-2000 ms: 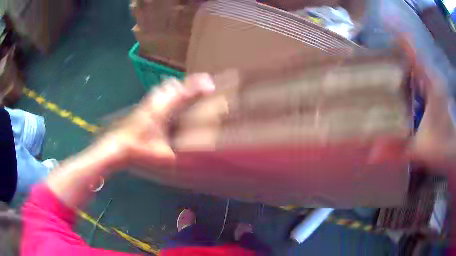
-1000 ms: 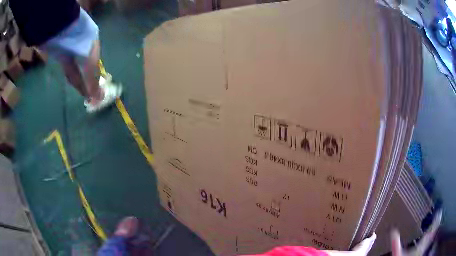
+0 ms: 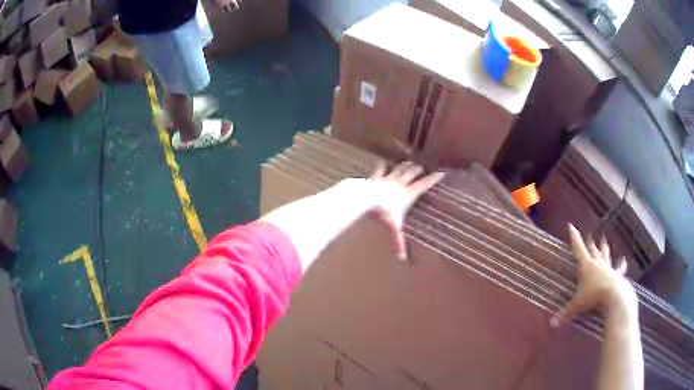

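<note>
An upright stack of flat carton blanks [image 3: 411, 320] stands in front of me, its top edges running from centre left to lower right. My left hand [image 3: 399, 202] lies over the top edges near the middle, fingers spread, thumb on the near side. My right hand [image 3: 597, 286] is at the top edges further right, fingers spread, thumb on the near side. Neither hand is closed around a blank. Whether the fingertips press on the board I cannot tell.
A closed carton [image 3: 426, 84] stands behind the stack, with a blue and orange tape gun [image 3: 511, 61] on top. Another orange item [image 3: 526, 196] shows behind the blanks. Bundled cartons [image 3: 605, 206] lean at right. A person [image 3: 179, 68] stands at upper left, near heaped small boxes [image 3: 53, 53].
The stack now shows its top edges instead of its printed face. Both hands have come into full view on top of it. My view has shifted, showing the closed carton and tape gun.
</note>
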